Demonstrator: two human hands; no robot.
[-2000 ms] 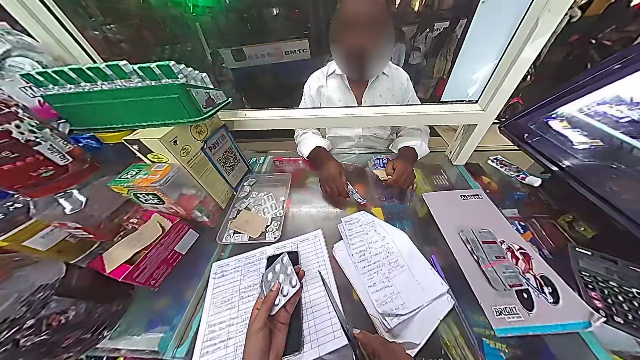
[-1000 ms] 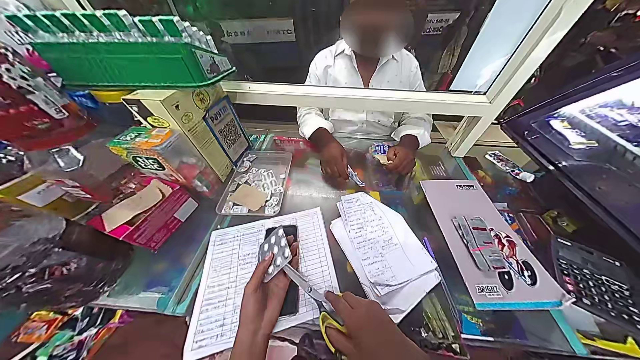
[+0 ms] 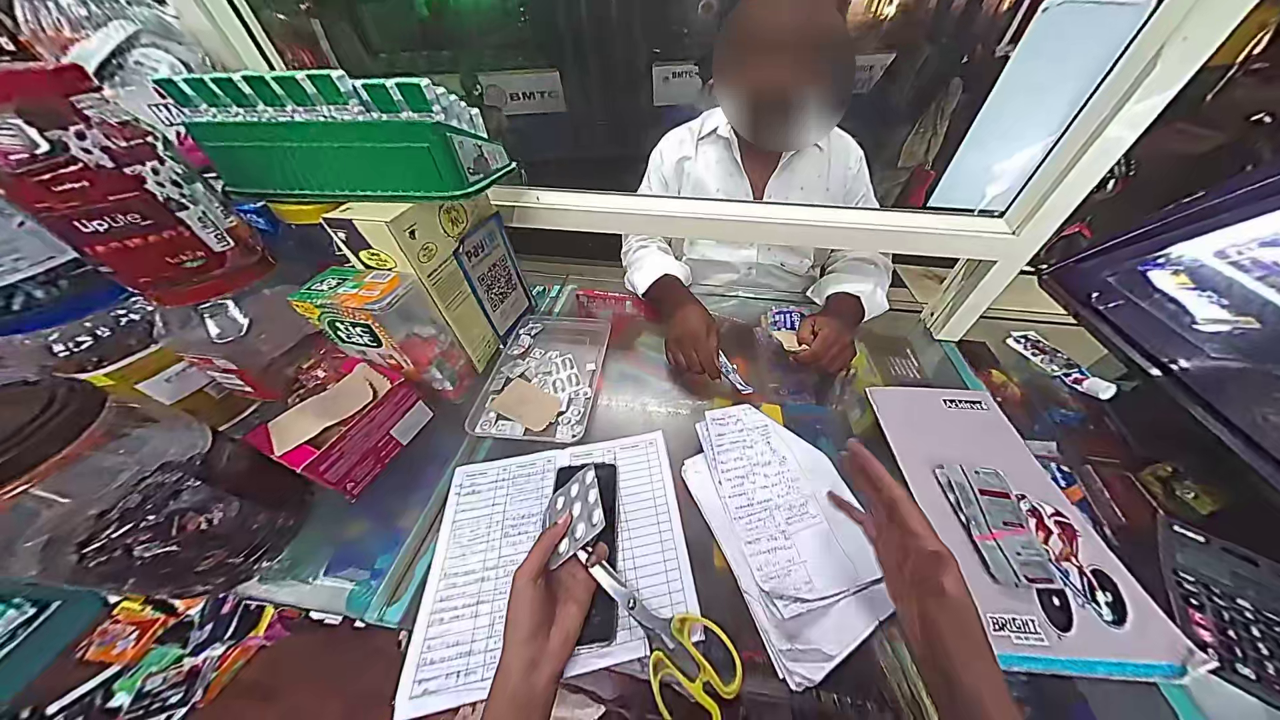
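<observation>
My left hand [image 3: 556, 590] grips a silver tablet blister pack [image 3: 577, 512] together with the blade end of yellow-handled scissors [image 3: 690, 655], whose handles hang free to the lower right. Beneath them a black smartphone [image 3: 603, 600] lies on an open ruled ledger [image 3: 500, 560]. My right hand [image 3: 895, 530] is raised with its fingers apart and holds nothing, over the right edge of a stack of handwritten papers [image 3: 765, 510]. Right of it, silver-and-pink blister strips [image 3: 990, 520] rest on a notebook [image 3: 940, 420] with a printed cyclist.
A plastic tray [image 3: 597, 370] holds cut blister pieces. Green rack [image 3: 330, 155], jars and boxes crowd the left; a calculator [image 3: 1215, 600] and monitor [image 3: 1180, 300] stand right. Across the glass counter, a person in a white shirt [image 3: 770, 255] holds small packets.
My right hand has let go of the scissors and moved right, its fingers spreading. The scissors now stay with the blister pack in my left hand.
</observation>
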